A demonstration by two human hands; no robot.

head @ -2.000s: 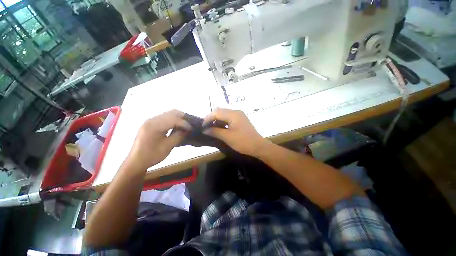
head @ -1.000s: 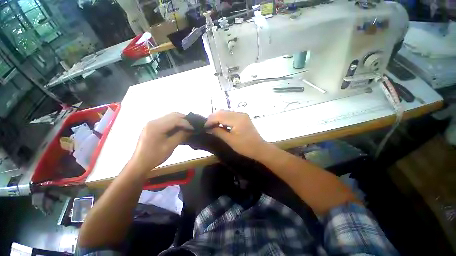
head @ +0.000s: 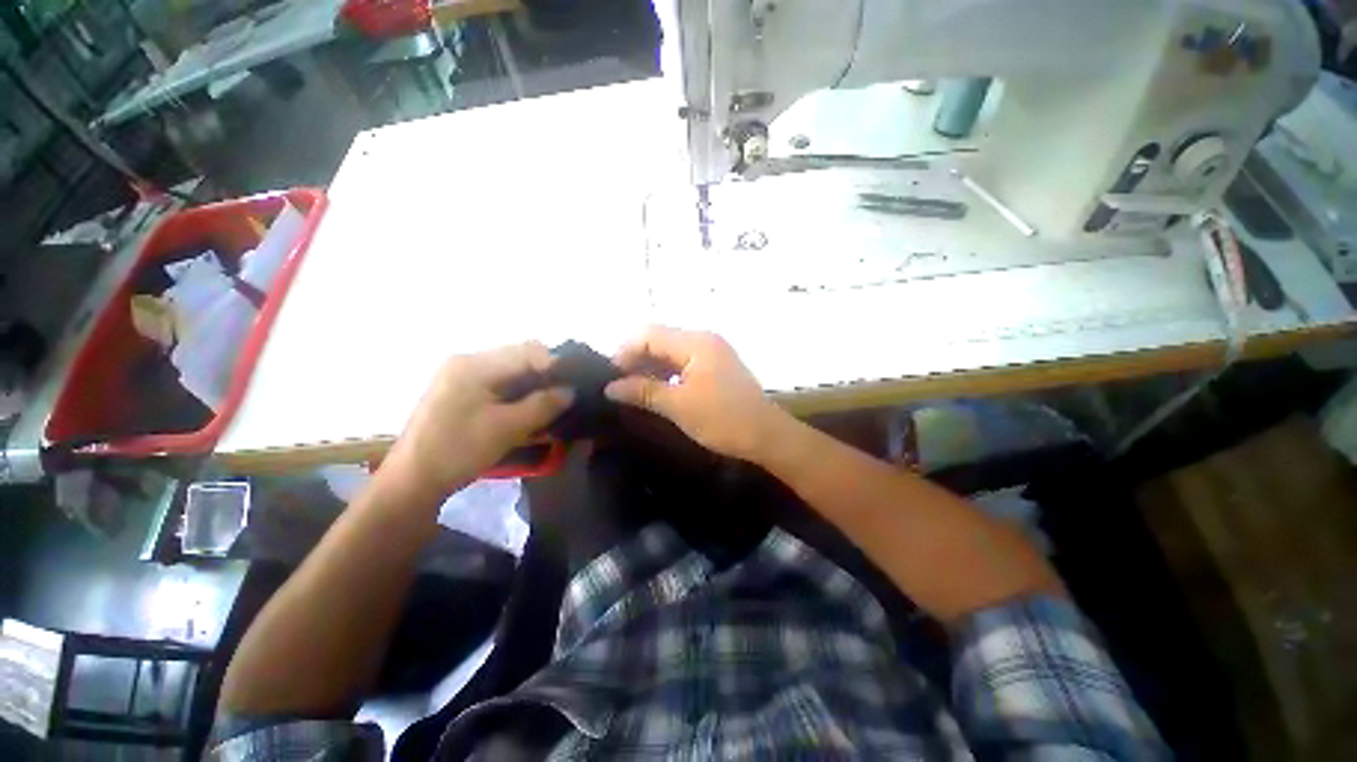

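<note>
A dark fabric piece (head: pixel 584 390) is held between both hands at the front edge of the white table, and it hangs down toward the lap. My left hand (head: pixel 484 414) pinches its left side with thumb and fingers. My right hand (head: pixel 700 390) pinches its right side. The fingertips of the two hands are close together. The sewing machine (head: pixel 908 42) stands behind and to the right. Its presser foot and needle (head: pixel 706 216) show with no cloth under them. The fabric's lower part merges with the dark lap area and is hard to make out.
A red plastic basket (head: pixel 246 384) with pale pieces stands at the left. Thread snips (head: pixel 911 206), a white stick (head: pixel 994 203) and loose thread lie right of the needle. A green thread spool (head: pixel 961 107) is behind them. A tape measure (head: pixel 1223 276) hangs at the right.
The view has tilted down, so the machine and table sit higher in the picture. The fabric is held nearer the table's front edge. Both hands still grip it.
</note>
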